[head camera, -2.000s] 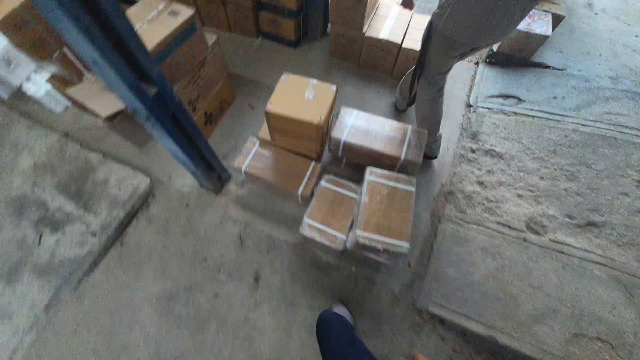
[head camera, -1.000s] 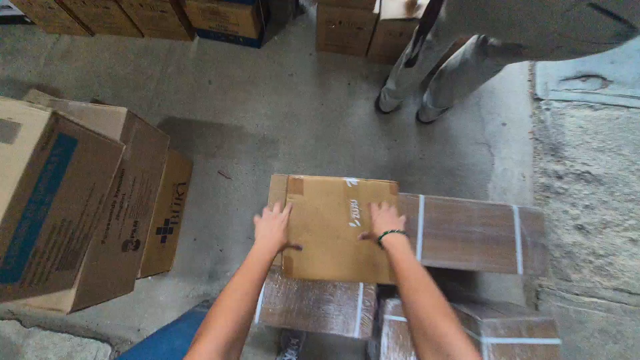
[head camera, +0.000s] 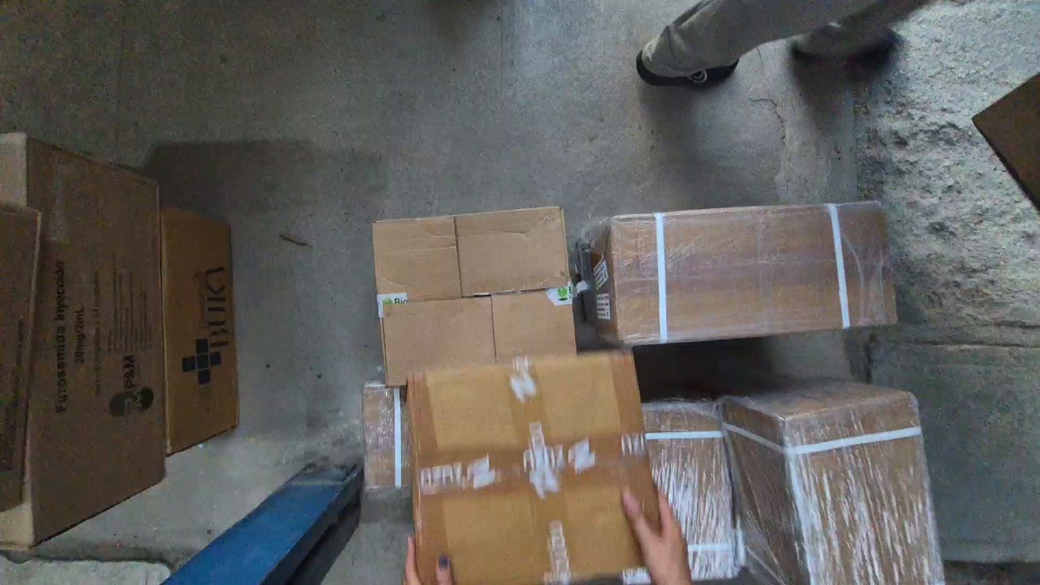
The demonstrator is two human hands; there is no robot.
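A taped cardboard box is held between my two hands at the bottom middle. My left hand grips its lower left edge, mostly cut off by the frame. On the right side, my right hand has its thumb on the top face and fingers along the side. Just above it lies a flat-topped cardboard carton with small green-and-white labels, partly covered by the held box. To the right is a plastic-wrapped box with white straps; two more wrapped boxes stand below it.
Large printed cartons stand at the left. A blue metal beam slants in at the lower left. Another person's leg and dark shoe are at the top right. Rough concrete borders the floor on the right, with a carton corner above it.
My hands have lifted the box off the carton beneath and brought it towards me, uncovering that carton's top. The other person's feet have moved apart. The view has shifted.
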